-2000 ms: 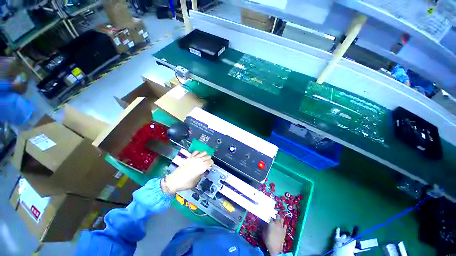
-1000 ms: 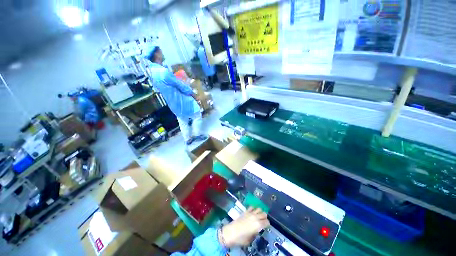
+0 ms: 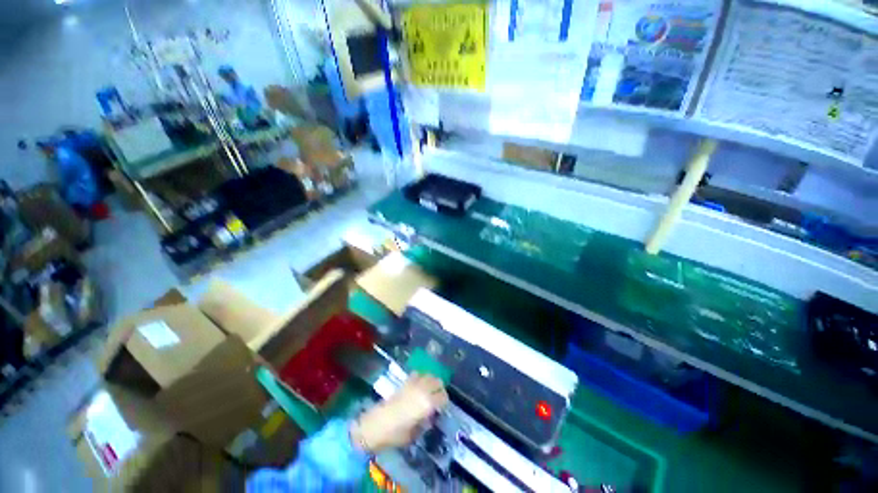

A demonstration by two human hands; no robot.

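The grey-silver machine [image 3: 486,374] sits on the green mat at the lower middle, its dark panel with a red button [image 3: 544,410]. The feed rail [image 3: 496,460] runs along its front. My left hand [image 3: 402,412] rests on the rail near the green pad [image 3: 429,363], fingers bent down; blur hides whether it holds anything. Red components [image 3: 325,361] lie in the open carton at the machine's left end. The green tray [image 3: 616,448] shows at the right, cut by the lower edge, with a few red parts. My right hand is out of the picture.
Cardboard cartons [image 3: 173,351] stand at the left. A green-topped shelf [image 3: 539,241] runs behind the machine, with black trays [image 3: 443,193] on it and a blue bin [image 3: 640,380] beneath. Posted sheets and a yellow sign [image 3: 445,43] hang above. People in blue are in the background.
The view has swung up and left, then partly back right. My left hand stays on the rail. My right hand, in the green tray two seconds ago, has left the picture.
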